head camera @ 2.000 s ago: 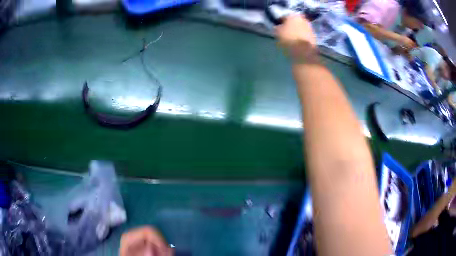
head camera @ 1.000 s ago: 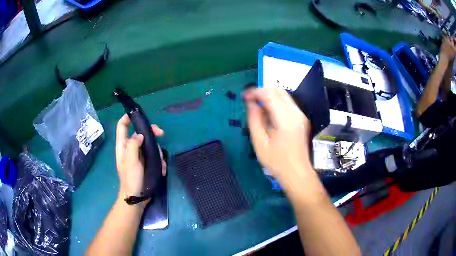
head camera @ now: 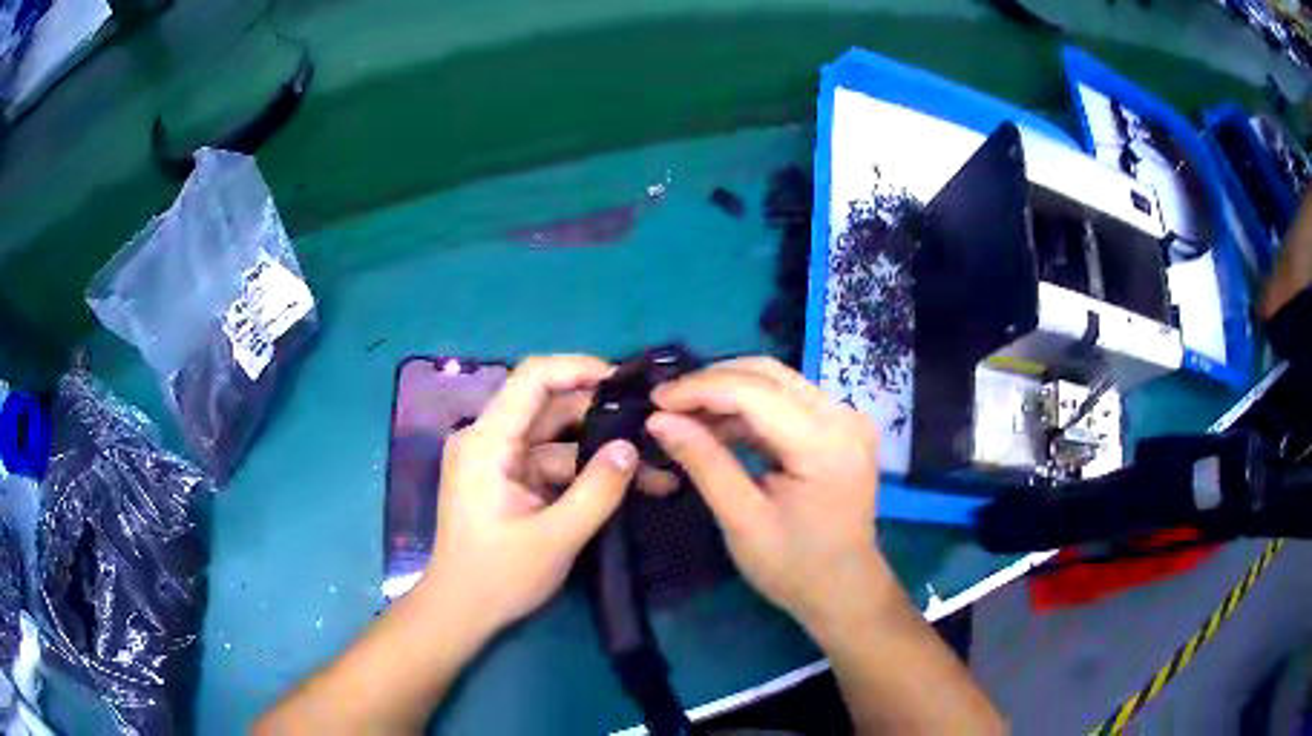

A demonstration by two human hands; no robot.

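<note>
A curved black headband (head camera: 622,604) is held above the bench, its upper end between my two hands and its lower part hanging toward the bottom edge. My left hand (head camera: 540,482) grips this end from the left, thumb on top. My right hand (head camera: 770,467) pinches at the same end from the right; a small black part seems to sit there, but the fingers hide the contact. The black grid mat (head camera: 679,546) lies under the hands, partly covered. A smartphone (head camera: 432,475) lies behind my left hand.
Blue tray (head camera: 892,499) at right holds scattered screws (head camera: 875,288) and the screw feeder (head camera: 1101,324). Black parts (head camera: 787,259) lie left of it. Electric screwdriver (head camera: 1108,489) is at the right edge. Bags (head camera: 216,309) lie left. Another band (head camera: 238,132) rests on the conveyor. A person's arm shows far right.
My right hand has moved from beside the loose parts to the band end. My left hand has shifted right with the band, which now hangs downward. The view has shifted.
</note>
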